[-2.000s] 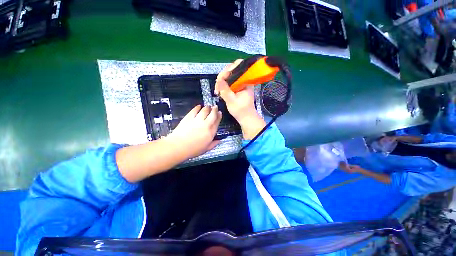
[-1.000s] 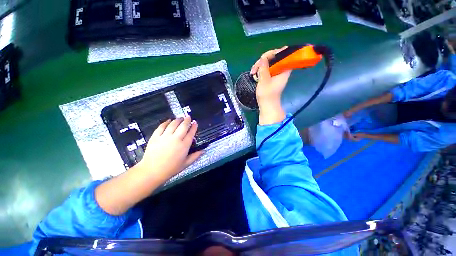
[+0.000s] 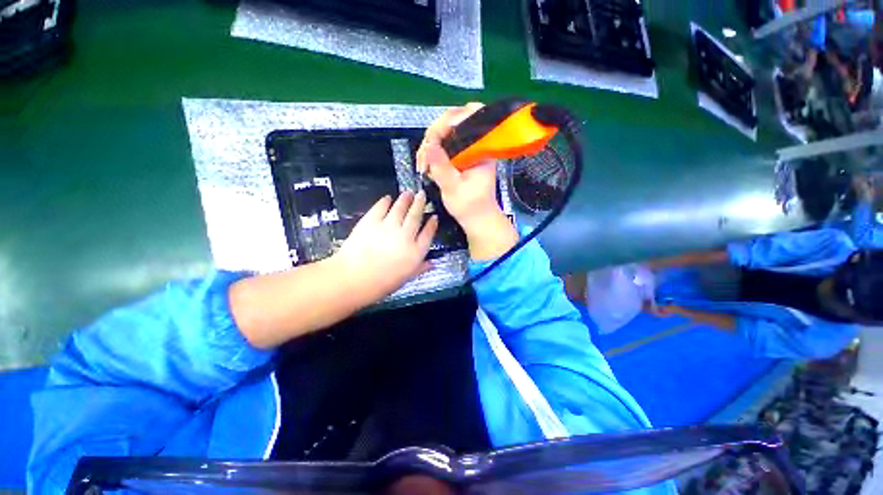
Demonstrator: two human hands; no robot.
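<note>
The black plastic unit (image 3: 353, 164) lies flat on its silvery-white foam sheet (image 3: 228, 184), with a grey centre strip (image 3: 404, 166) across its middle. My right hand (image 3: 467, 193) is closed around the orange and black electric screwdriver (image 3: 508, 137), held over the right half of the unit. Its tip is hidden near my left fingertips. My left hand (image 3: 385, 247) rests on the unit near the strip with fingers spread; whether it pinches something small cannot be told. The round dark screw dish (image 3: 542, 182) sits beside the unit's right end, partly behind the driver and cable.
More black units (image 3: 591, 34) lie on foam sheets farther back on the green bench (image 3: 116, 145). The black cable (image 3: 544, 229) loops down to my right sleeve. At the right, a person in blue sleeves (image 3: 789, 334) holds a clear plastic bag (image 3: 618, 298).
Since one second ago, my right hand has moved the screwdriver left from the dish to over the unit. The view has also turned, so the unit looks straighter. My left hand remains on it.
</note>
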